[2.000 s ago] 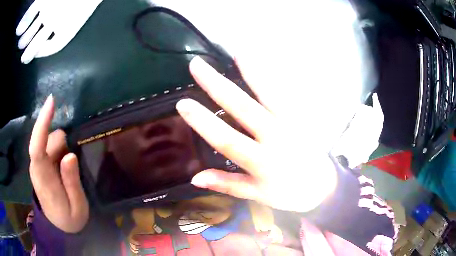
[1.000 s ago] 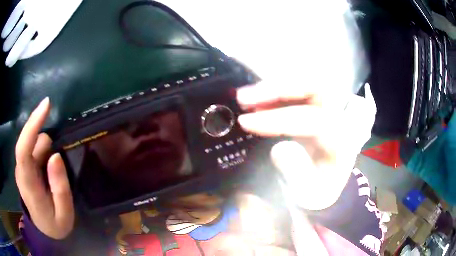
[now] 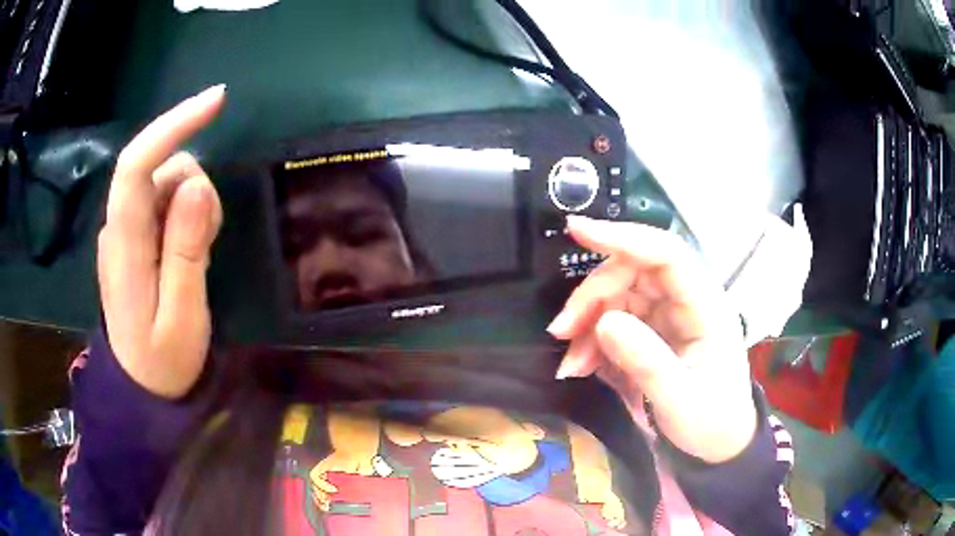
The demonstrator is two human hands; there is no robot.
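Observation:
A black portable video speaker (image 3: 419, 314) lies on the dark green bench mat in front of me. Its glossy screen (image 3: 461, 220) at left reflects a face. A silver round dial (image 3: 573, 183) sits right of the screen. The strap (image 3: 539, 47) runs from its upper right end. My left hand (image 3: 162, 251) is beside the left end, fingers curled, index finger extended, holding nothing. My right hand (image 3: 660, 325) is at the lower right part, its index fingertip just below the dial, fingers apart, holding nothing.
Stacked black speakers (image 3: 906, 209) stand at the right. A glaring white sheet (image 3: 723, 105) covers the upper right bench. A white crumpled glove or cloth (image 3: 775, 272) lies near my right wrist. A red thing (image 3: 812, 387) is at lower right. Part of a white glove (image 3: 225, 3) shows at the top edge.
The speaker shows further right and more level. My right hand has moved from the speaker's right end to just below the dial. The white glove has mostly left the view at the top.

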